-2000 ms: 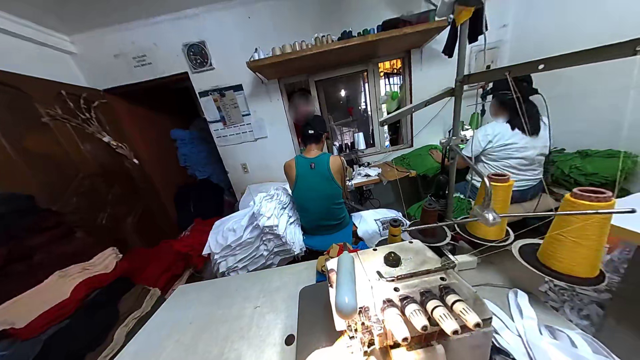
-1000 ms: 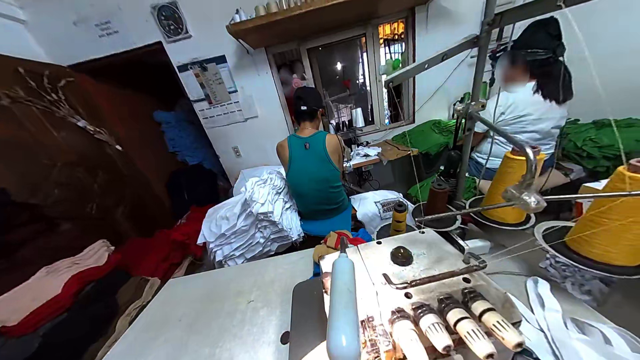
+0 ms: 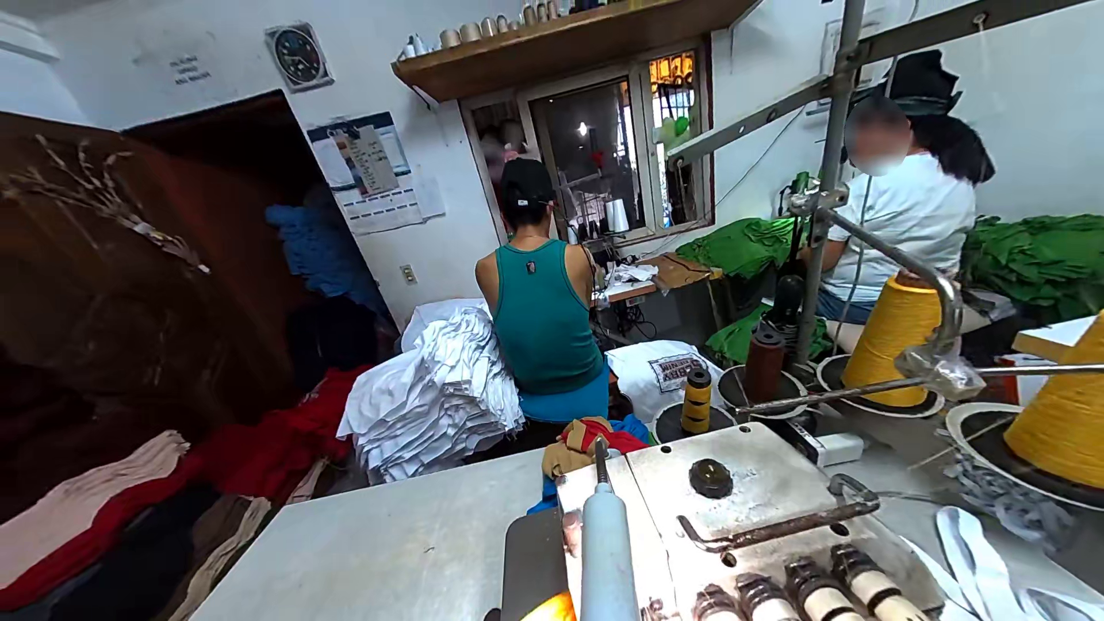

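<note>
Neither my left hand nor my right hand shows in the head view. Below me stands an overlock sewing machine [image 3: 763,509] with a metal top, a black round cap [image 3: 711,479] and several tension knobs [image 3: 811,586] along its near edge. A pale grey tube-shaped part [image 3: 607,552] with a dark tip rises at its left side. Yellow thread cones [image 3: 897,341] stand on round holders to the right. A smaller yellow spool [image 3: 696,401] and a dark red cone [image 3: 765,366] are behind the machine.
A white table top [image 3: 388,543] extends left. Beyond it are a stack of white fabric [image 3: 440,397] and a person in a teal tank top [image 3: 548,319], seen from behind. Another person in a white shirt [image 3: 906,216] sits at right near green fabric [image 3: 1035,259]. A metal thread stand [image 3: 832,172] rises between.
The person in the white shirt has turned the head toward the left. The view has shifted.
</note>
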